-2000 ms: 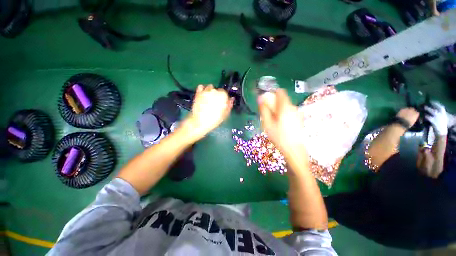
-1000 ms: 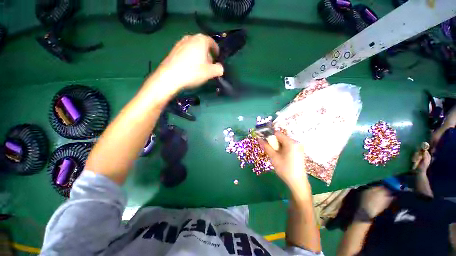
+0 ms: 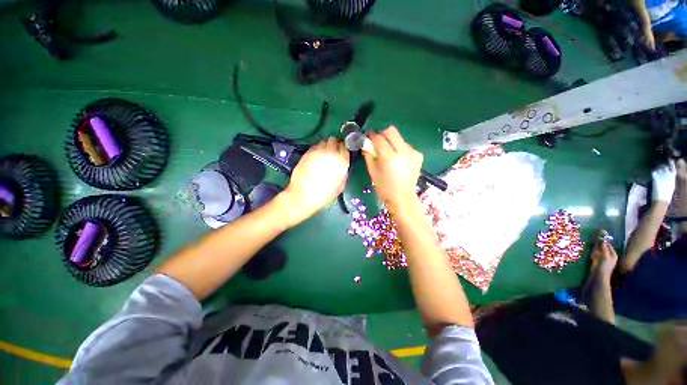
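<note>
My left hand is closed on a black clip bracket, whose upper end shows above the fingers. My right hand grips a hammer; its round metal head is over the bracket, against my left fingers. Whether it touches the bracket I cannot tell. The dark handle end sticks out at the right of my right hand. Below my hands lies a pile of copper and silver metal pieces. Another black bracketed part with a curved strap lies left of my left hand.
Fan heads with purple cells stand at left. Flat discs lie left of my hands. A black bracket lies ahead. At right are a plastic bag of metal pieces, a pale metal post, another pile and people's arms.
My left hand has come back from the far bracket toward me and now holds a bracket. My right hand has lifted the hammer from the metal pile to the bracket. The view has shifted slightly.
</note>
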